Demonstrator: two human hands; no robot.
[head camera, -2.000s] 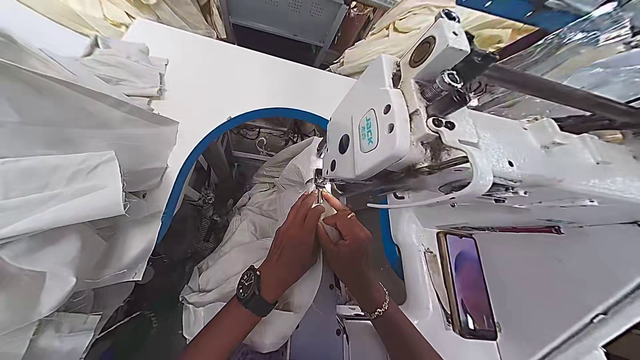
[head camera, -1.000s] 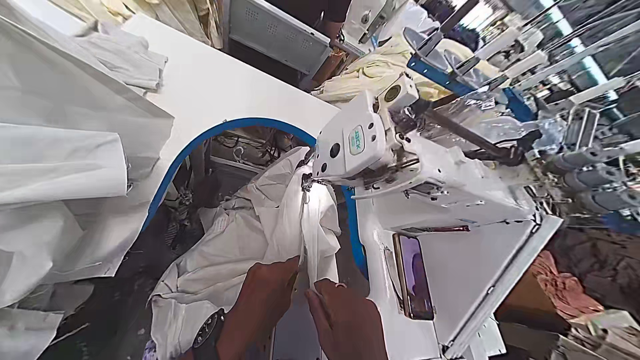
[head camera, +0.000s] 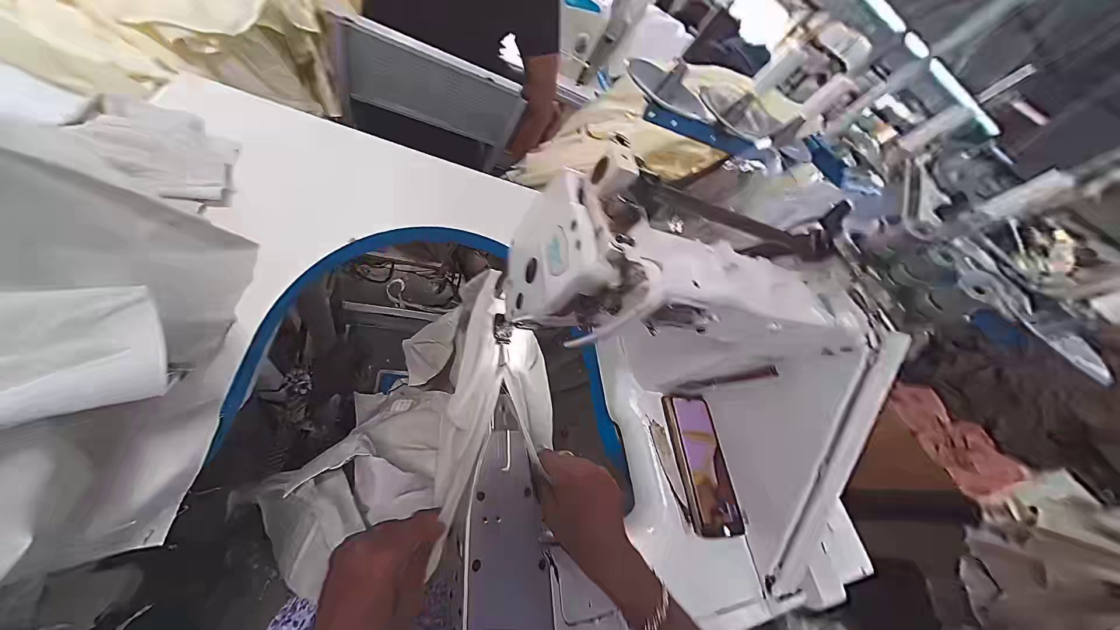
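White fabric (head camera: 472, 385) runs from the presser foot (head camera: 502, 331) of a white industrial sewing machine (head camera: 700, 280) down toward me, its two edges parted over the narrow machine bed (head camera: 507, 525). My left hand (head camera: 381, 569) grips the left edge, at the near end of the bed. A bracelet is on the wrist of my right hand (head camera: 582, 503), whose fingers pinch the right edge. The rest of the cloth hangs in folds to the left of the bed.
White cloth pieces (head camera: 79, 350) lie stacked on the white table (head camera: 350, 175) at left. The table has a blue-edged cutout (head camera: 350, 245). A phone (head camera: 703, 464) lies right of the bed. Beyond the table are another person's arm (head camera: 538, 96) and yellowish cloth (head camera: 621, 131).
Both hands have moved from beside the presser foot back toward me along the bed, and they are now farther apart, with the fabric edges spread between them. The view has swung to the right.
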